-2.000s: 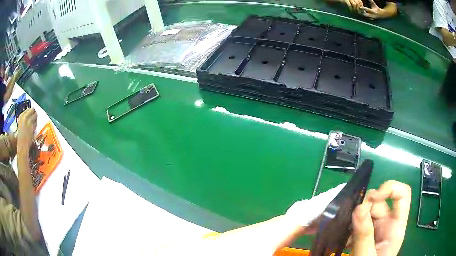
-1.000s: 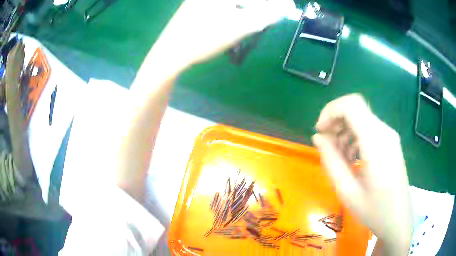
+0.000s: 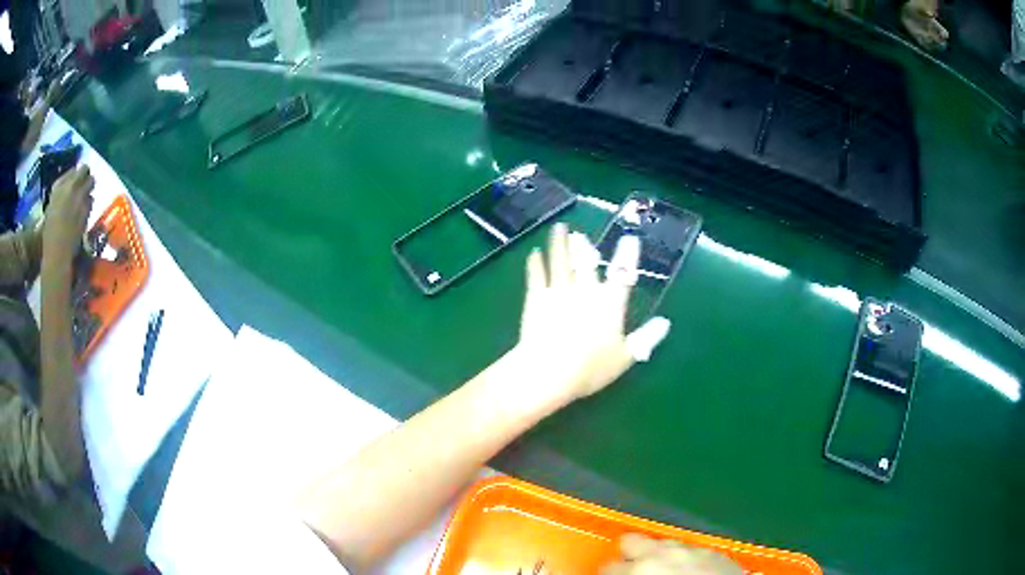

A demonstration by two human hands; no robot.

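My left hand (image 3: 579, 315) reaches over the green belt with fingers spread, white covers on its fingertips. Its fingertips overlap a phone frame (image 3: 663, 230); whether they touch it I cannot tell. A second phone frame (image 3: 540, 200) lies just left of it, dark camera end to the upper right, window open. My right hand (image 3: 674, 556) is low over the orange tray (image 3: 607, 514), mostly cut off by the bottom edge, its fingertips hidden. A few tiny dark slim sticks (image 3: 537, 567) show at the tray's bottom.
Another phone frame (image 3: 879, 388) lies at the right; more lie at the far left (image 3: 261, 129). Stacked black trays (image 3: 719, 124) stand beyond the belt, near clear plastic wrap (image 3: 506, 39). A neighbour's arm (image 3: 62, 326) and orange tray (image 3: 118, 270) are at left.
The dark housing my left hand held on edge earlier is no longer held. My left hand is now open over the belt frames. My right hand has lowered to the tray.
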